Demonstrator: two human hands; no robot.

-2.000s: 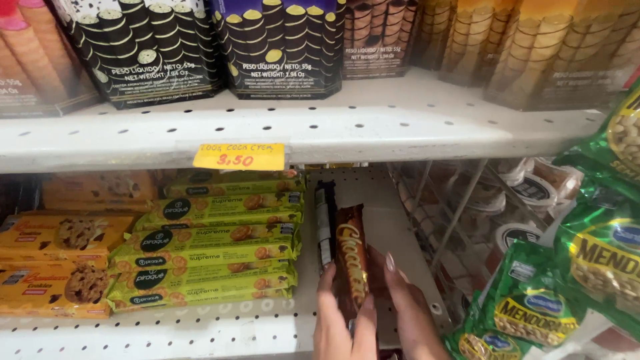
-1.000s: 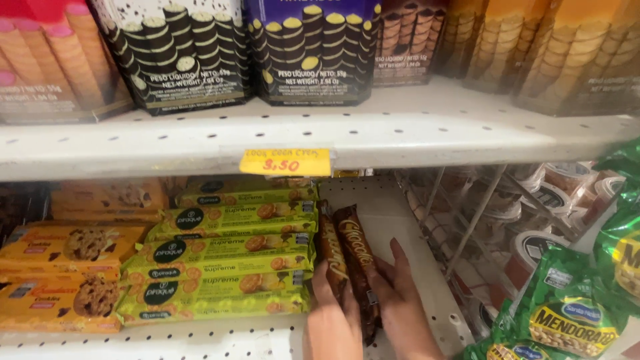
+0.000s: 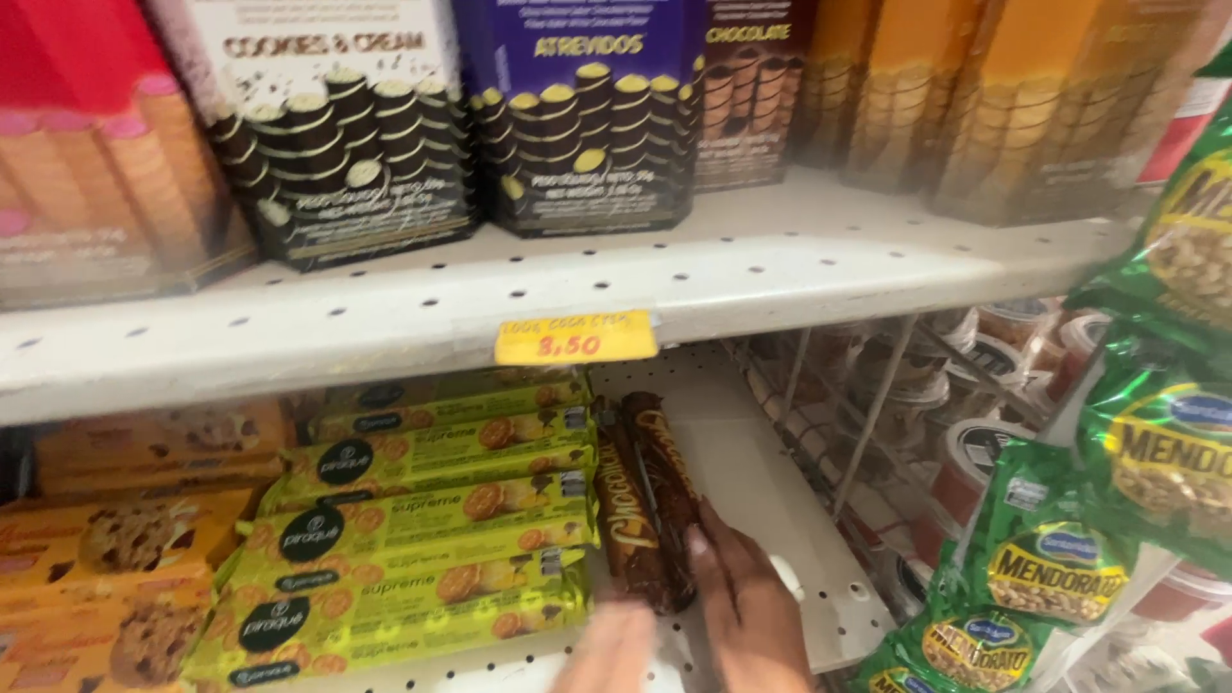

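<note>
Two brown chocolate biscuit packs lie side by side, pointing back into the lower shelf. My right hand touches the right side of the right brown pack, its fingers pointing forward. My left hand is blurred, just in front of the near end of the left brown pack; it holds nothing that I can see. Directly left of these packs is a stack of green-yellow biscuit packs.
Orange cookie packs lie at the far left. Above, the white perforated shelf carries wafer boxes and a yellow price tag. A wire divider, lidded tubs and hanging green peanut bags stand to the right.
The two brown packs now lie beside the green-yellow stack. My left hand has come off them and drawn back toward me; my right hand remains at the right pack.
</note>
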